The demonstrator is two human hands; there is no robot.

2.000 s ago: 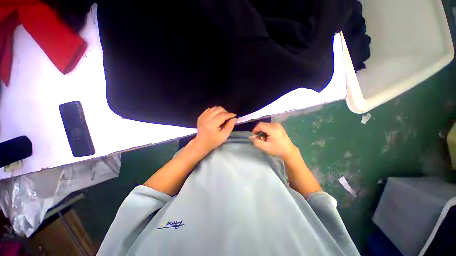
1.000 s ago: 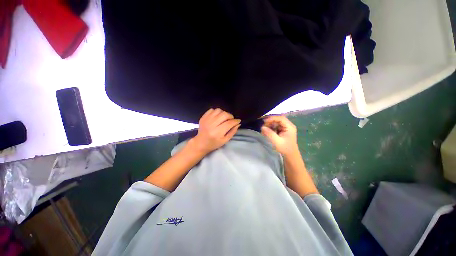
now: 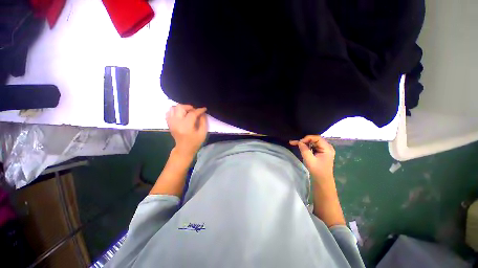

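Note:
A large black garment (image 3: 251, 68) lies over the table, its curved lower edge along the table's front. My left hand (image 3: 187, 125) is at the left part of this edge, thumb and fingertips pinching the hem. My right hand (image 3: 319, 157) is just off the table's front edge, its fingertips at the garment's lower edge. A small dark thing, which looks like thread snips (image 3: 313, 148), shows between its curled fingers and is mostly hidden. No loose thread can be made out.
On the white table (image 3: 78, 52) at left lie a phone (image 3: 116, 95), a black flask (image 3: 29, 97), red garments (image 3: 128, 15) and dark garments (image 3: 13, 42). A white bin (image 3: 445, 128) stands at right. Clear plastic (image 3: 68, 149) hangs below the table at left.
My left hand has moved left along the hem, away from my right hand. The view has shifted, so table things appear further right.

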